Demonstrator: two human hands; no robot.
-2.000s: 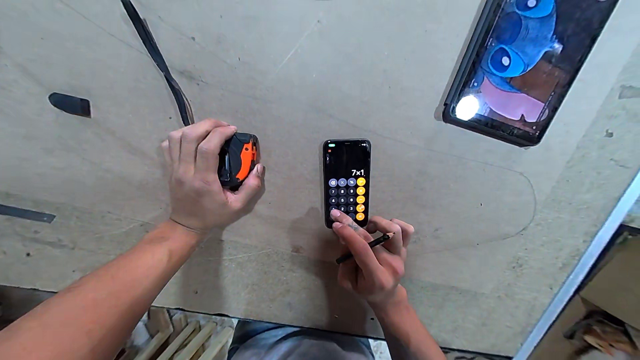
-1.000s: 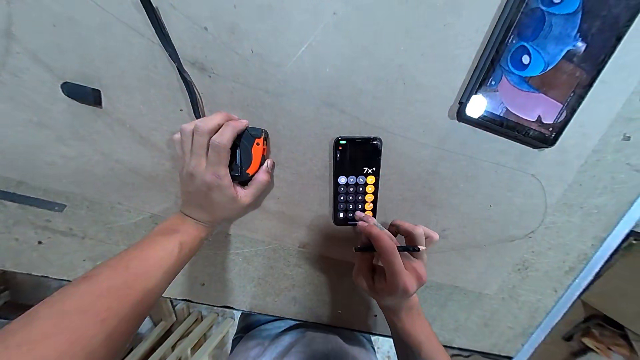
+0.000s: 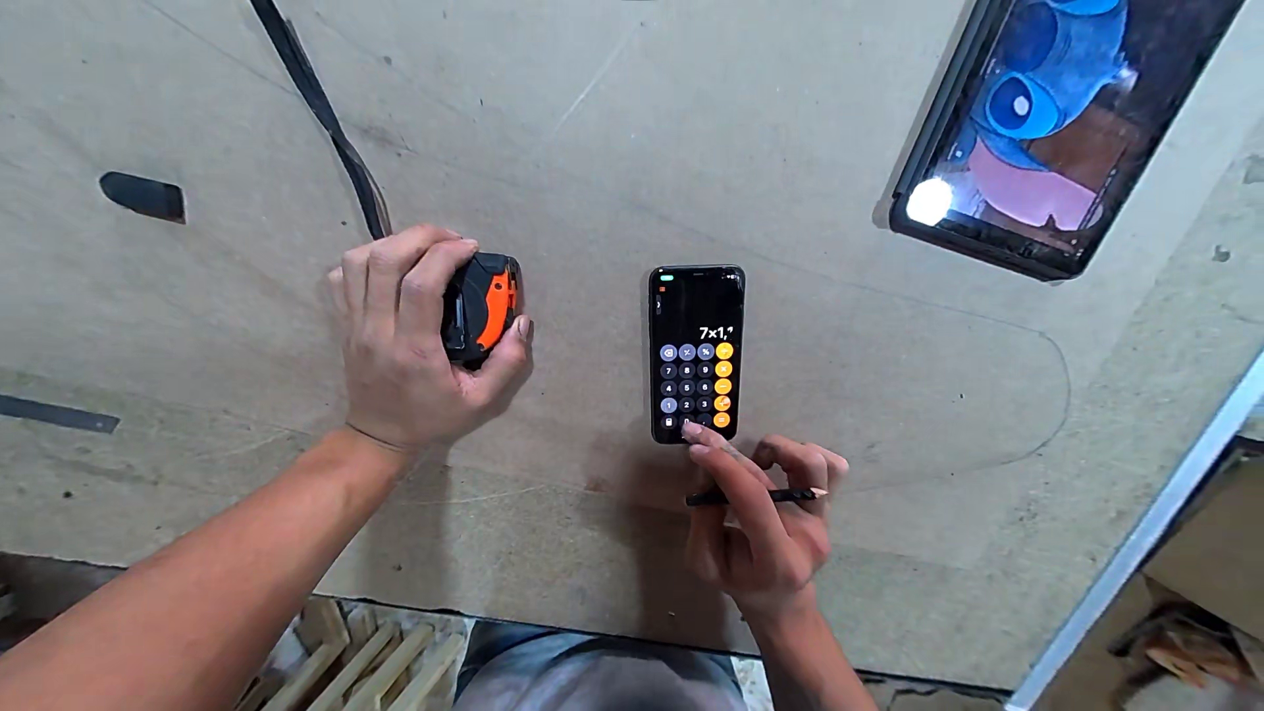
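My left hand (image 3: 420, 341) is closed around a black and orange tape measure (image 3: 486, 306) that rests on the board-topped table. To the right of it a smartphone (image 3: 696, 316) lies face up, showing a calculator. My right hand (image 3: 765, 513) holds a short black pencil (image 3: 755, 497) across its fingers, the bare wooden tip pointing right. One fingertip of that hand is at the lowest row of keys on the phone's screen.
A tablet (image 3: 1057, 128) in a dark case lies at the upper right. Black strips (image 3: 326, 114) run down to my left hand. A dark rounded piece (image 3: 143, 196) and a flat metal strip (image 3: 59, 414) lie at left. Wooden slats (image 3: 380, 667) stand below the table's near edge.
A comma and a further small mark now follow the figures on the calculator. My right fingertip has moved a little left along the bottom keys. The left hand keeps its hold on the tape measure.
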